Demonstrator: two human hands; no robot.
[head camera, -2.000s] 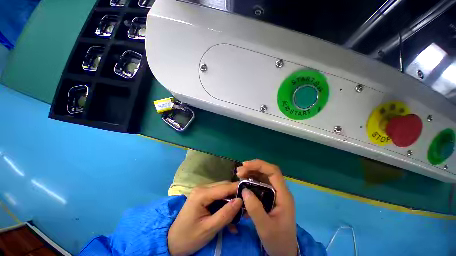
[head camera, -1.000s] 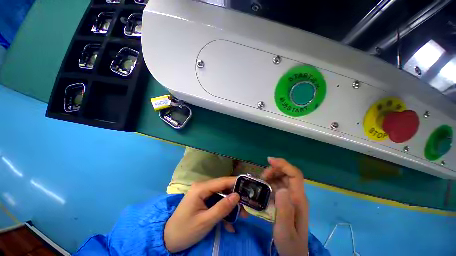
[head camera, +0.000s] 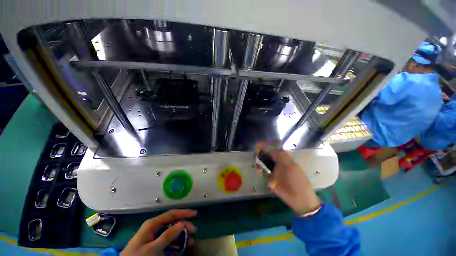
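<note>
My right hand (head camera: 287, 180) holds a small dark watch case (head camera: 265, 161) with a light edge between its fingers. It is in front of the press opening, over the right part of the front panel; the fingertips are blurred. My left hand (head camera: 159, 235) is low at the bench edge, with its fingers around another dark watch case (head camera: 178, 242) with a silver rim, partly hidden by the fingers. Inside the press, a black fixture (head camera: 175, 94) stands on the left of the dark shiny plate and another black fixture (head camera: 262, 100) on the right.
The front panel (head camera: 135, 181) has a green start button (head camera: 177, 184) and a red emergency stop (head camera: 232, 180). A black tray (head camera: 59, 215) of cases and a case with a yellow label (head camera: 104, 226) lie at left. Upright guide rods (head camera: 216, 110) stand inside. A person in blue (head camera: 406, 102) is at right.
The view has lifted and now shows the press opening. My right hand has moved away from my left, up and forward to the press with a case. My left hand still holds a case.
</note>
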